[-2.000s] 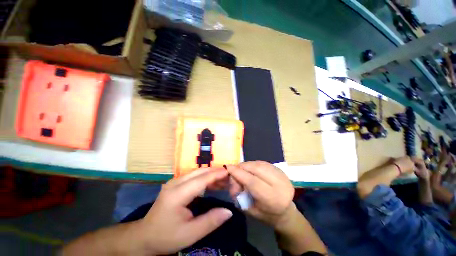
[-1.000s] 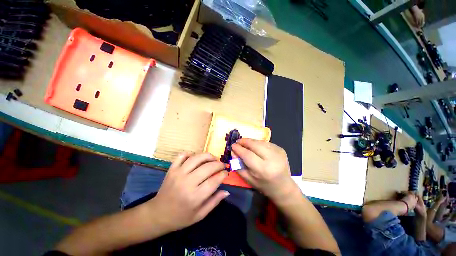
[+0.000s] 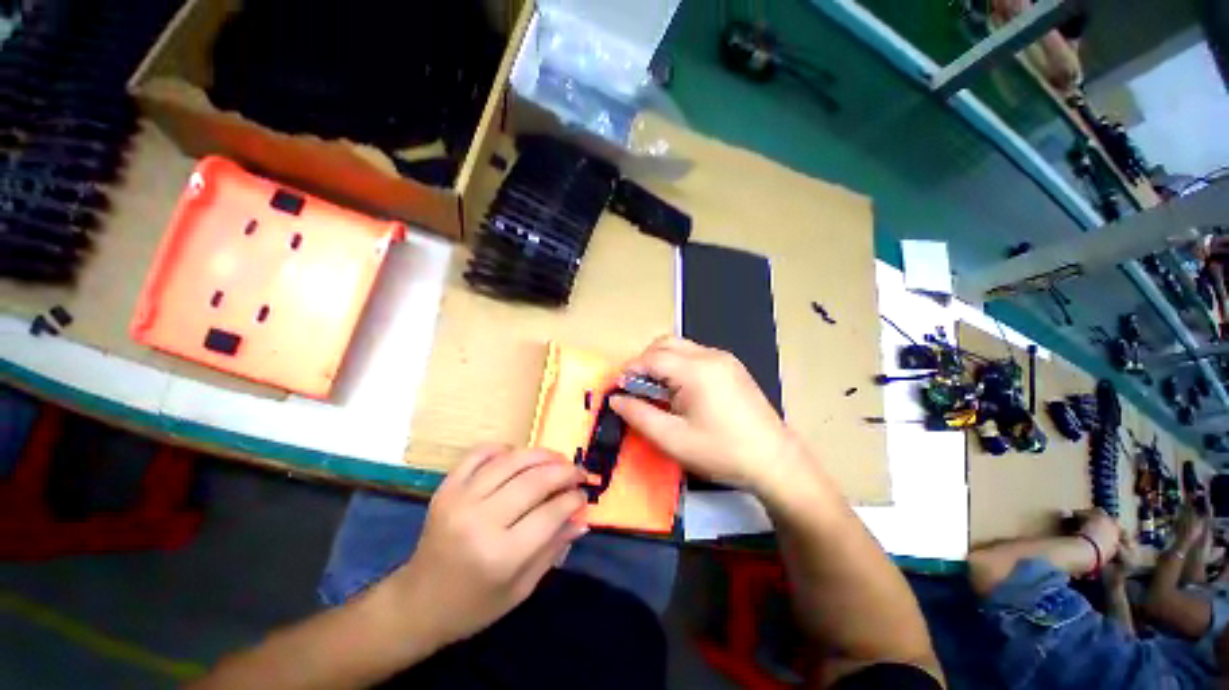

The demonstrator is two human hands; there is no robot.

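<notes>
The orange fixture tray (image 3: 647, 492) lies at the bench's front edge. A narrow black plastic part (image 3: 604, 445) sits on it, tilted. My left hand (image 3: 501, 528) has its fingertips at the part's near end; whether they grip it is hard to tell. My right hand (image 3: 708, 411) holds a small silver-grey block (image 3: 646, 387) between thumb and fingers, at the part's far end. The fingers hide some of the tray and part.
A black sheet (image 3: 731, 317) lies right of the tray. Behind are stacked black parts (image 3: 543, 220) and an open cardboard box (image 3: 324, 183). A second orange tray (image 3: 256, 303) is at left. Wired assemblies (image 3: 981, 394) and another person's arms (image 3: 1065, 553) are at right.
The silver-grey block in my right hand has moved from the part's near end to its far end. My left hand stays by the near end. The camera view has shifted.
</notes>
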